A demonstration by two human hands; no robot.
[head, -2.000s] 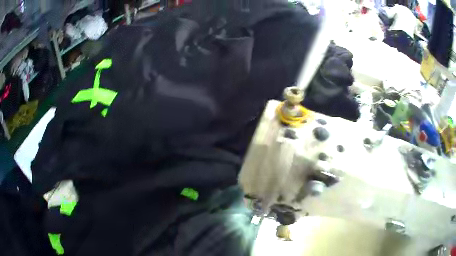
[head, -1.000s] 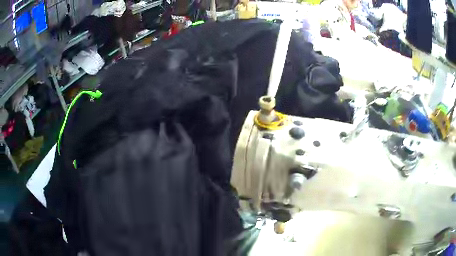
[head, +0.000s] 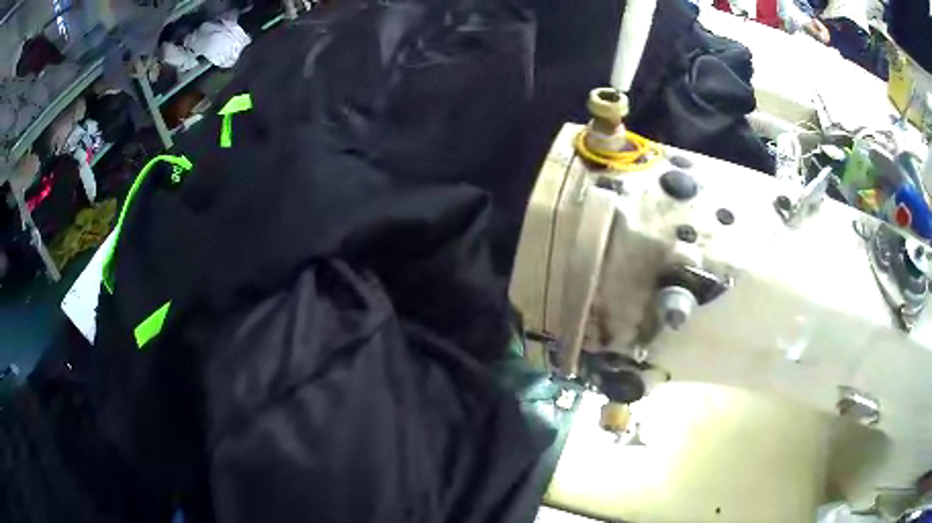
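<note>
A large black garment (head: 337, 225) with bright green pieces fills the left and middle of the view, piled up and wrinkled. A green curved band (head: 133, 204) runs along its left edge, with small green lettering beside it. A green patch (head: 152, 325) lies lower down. The cream-white sewing machine head (head: 654, 255) stands at the right, close against the cloth. Its needle area is partly hidden. Neither of my hands can be made out; the cloth covers the area left of the machine.
A brass-coloured knob (head: 607, 106) with a yellow band tops the machine. A dark cloth bundle (head: 715, 92) lies behind it. Tools and small packets clutter the right. Shelves with cloth (head: 153, 97) stand at the upper left. A white piece (head: 90, 296) sticks out at the pile's left.
The view has shifted, so the machine sits higher and further right than a second ago. The cloth folds in front have changed shape, and more green patches show at the left.
</note>
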